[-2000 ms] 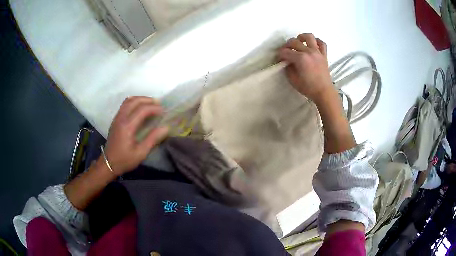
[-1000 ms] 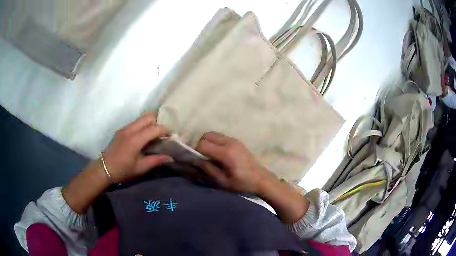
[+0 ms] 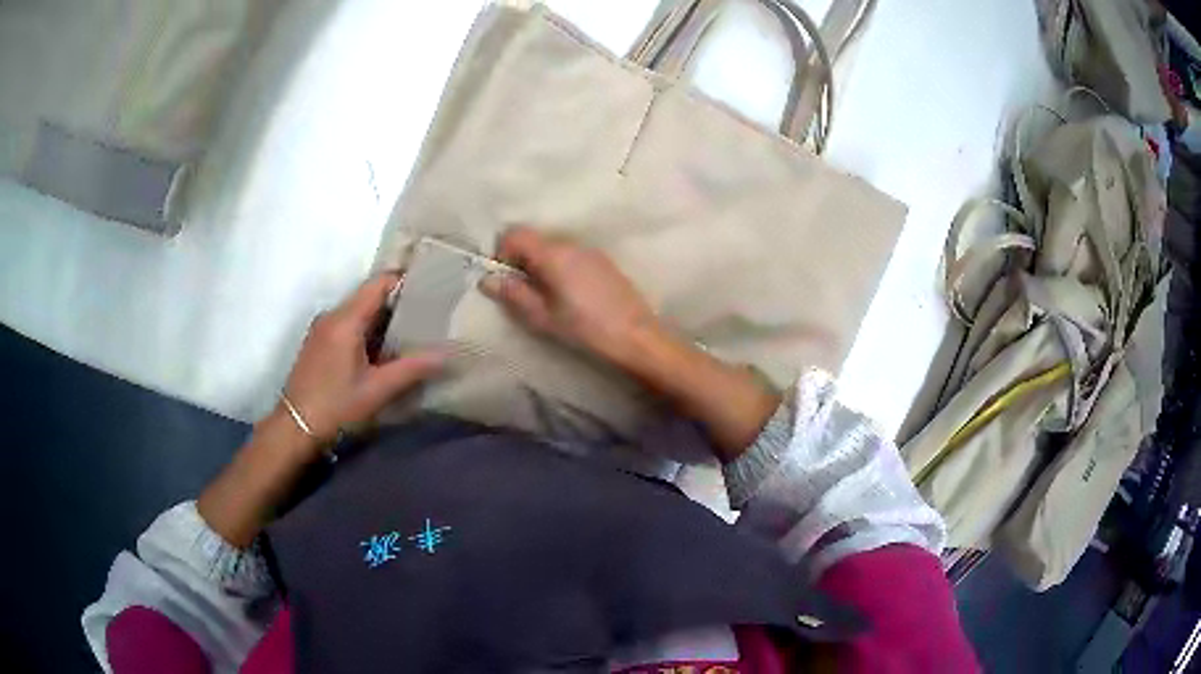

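A beige fabric tote bag (image 3: 738, 217) lies flat on the white table in front of me, its handles (image 3: 806, 79) pointing away. Its bottom gusset is turned up at the near side, with a grey corner patch (image 3: 428, 296) facing up at the left end. My left hand (image 3: 349, 362) holds the bag's left edge at this patch, thumb on top and fingers at the edge. My right hand (image 3: 580, 296) lies on the turned-up band just right of the patch, its fingertips at the band's upper edge. The near side of the band is partly hidden by my right forearm and the apron.
Folded bags (image 3: 99, 79) with a grey corner patch lie at the upper left of the white table (image 3: 310, 224). A crumpled pile of unfolded bags (image 3: 1054, 316) with a yellow strip hangs at the right table edge. Dark floor shows at the lower left.
The gusset end has been opened out flat, and its grey patch now faces up. My right hand has moved up onto the band. The bag lies a little further left in view.
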